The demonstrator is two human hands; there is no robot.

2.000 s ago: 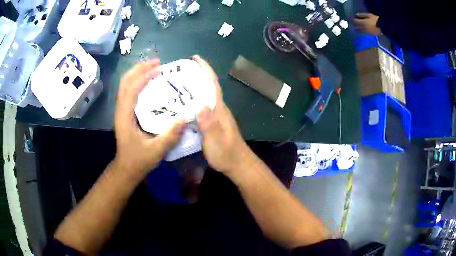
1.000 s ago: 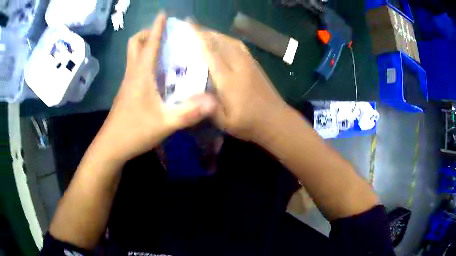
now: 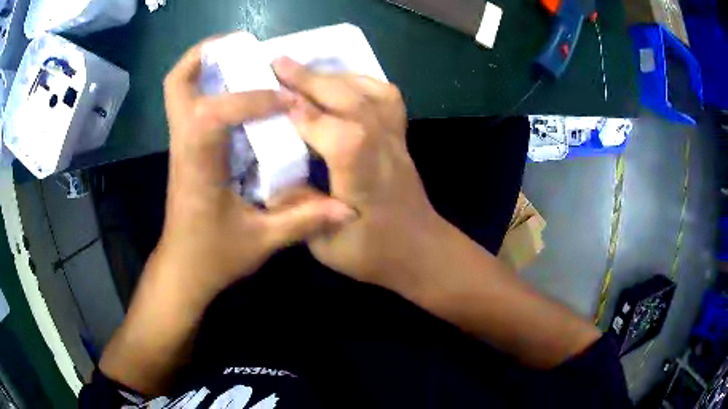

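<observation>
My left hand is closed around a white plastic housing, which is tilted on edge with its open or cutout side towards the left palm. My right hand is at the housing's right side, its fingers bent against it; whether it grips anything is hidden. A second flat white plastic piece lies behind the right hand at the bench edge, partly covered by the fingers. Both hands are slightly blurred.
White housings stand at the left of the dark green bench. A flat bar with a white end and the blue-grey glue gun lie at the upper right. Blue bins and a parts bin are beyond the right edge.
The housing was face up between both hands, then turned on edge. A separate flat white piece now shows behind the right hand. The view has shifted, so the bench sits higher in the picture.
</observation>
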